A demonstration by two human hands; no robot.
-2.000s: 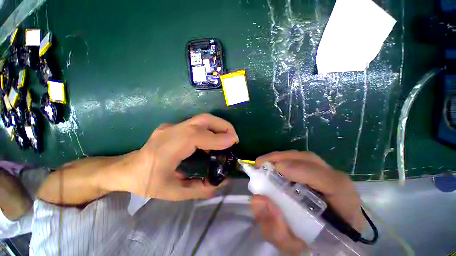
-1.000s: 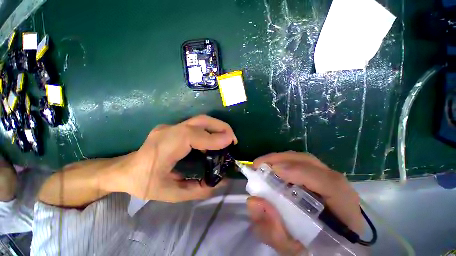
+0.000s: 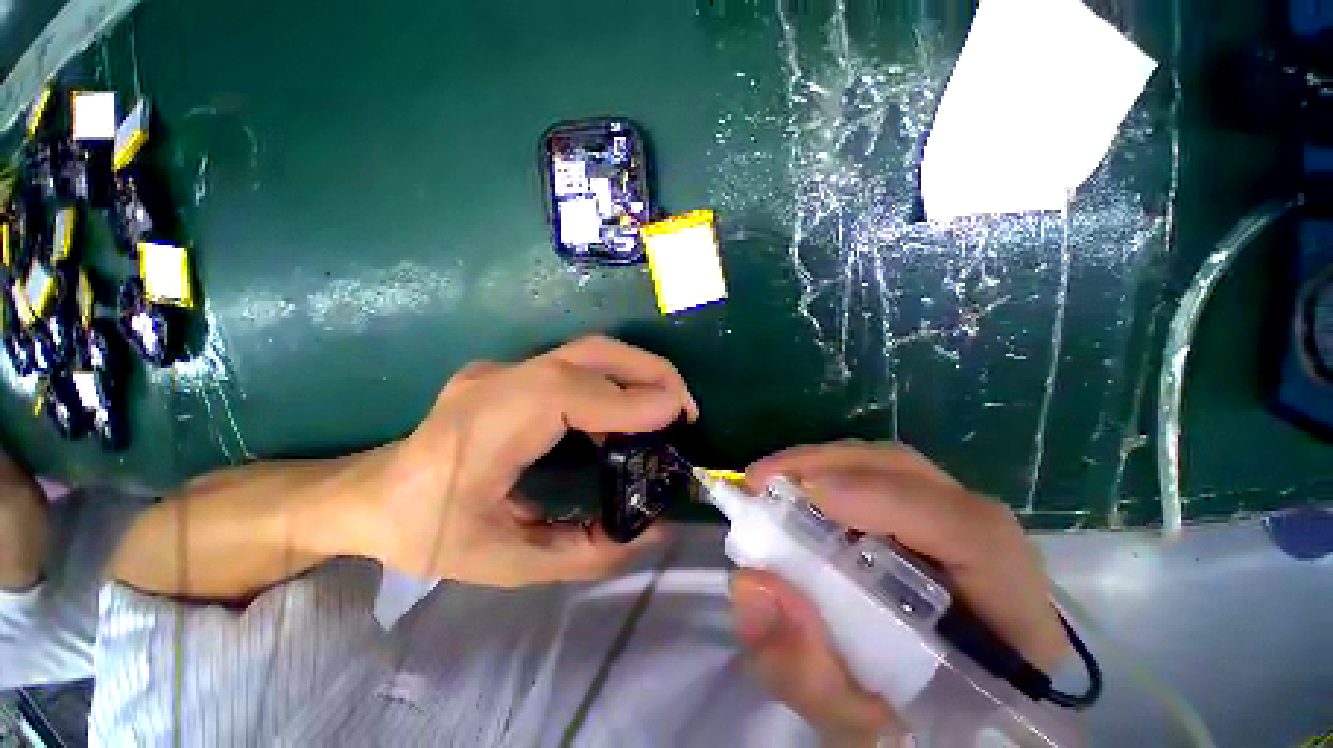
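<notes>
My left hand (image 3: 512, 460) holds a small black device housing (image 3: 637, 488) tilted between thumb and fingers, above the bench's near edge. My right hand (image 3: 914, 563) is closed around a white glue dispensing syringe (image 3: 819, 585) with a clear clamp and a black lead at its rear. The syringe's pale nozzle (image 3: 712, 484) points left at the housing's open side; whether the tip touches is too small to tell. A yellow edge, likely of the battery, shows beside the nozzle. Glue is not visible.
Another open device housing (image 3: 598, 190) lies on the green bench with its battery (image 3: 686, 263) beside it. Several units cluster at left (image 3: 66, 278). A white paper scrap (image 3: 1031, 117) lies upper right. A clear air hose (image 3: 1181, 365) and blue controller (image 3: 1311, 314) are at right.
The held housing has turned slightly between my left fingers. The nozzle stays beside it, with only slight shifts. Both hands keep their grips.
</notes>
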